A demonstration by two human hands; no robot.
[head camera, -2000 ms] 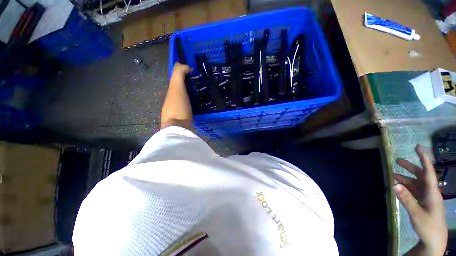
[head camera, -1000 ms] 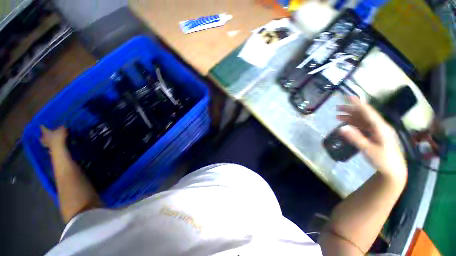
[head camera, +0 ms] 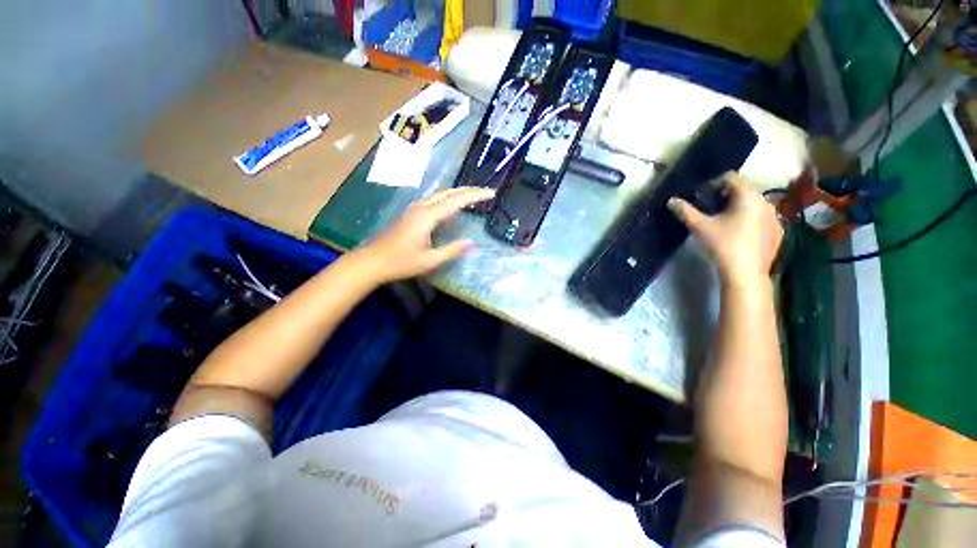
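Two long black lock panels lie side by side on the bubble wrap mat, the left one and the right one, open backs up, showing circuit boards and white lead wires. A short black bar sticks out beside them. My left hand is open and empty, its fingertips near the panels' lower ends. My right hand grips a third black lock panel at its right edge, near the middle. That panel lies face up and slanted; whether it touches the mat is unclear.
A blue crate of black panels stands at the lower left. A glue or grease tube lies on the cardboard sheet. An open parts box, a whitish padded roll and an orange-and-dark tool are along the table.
My left hand has left the crate's rim and come over the table. My right hand has taken hold of the third panel, and the view has turned towards the table.
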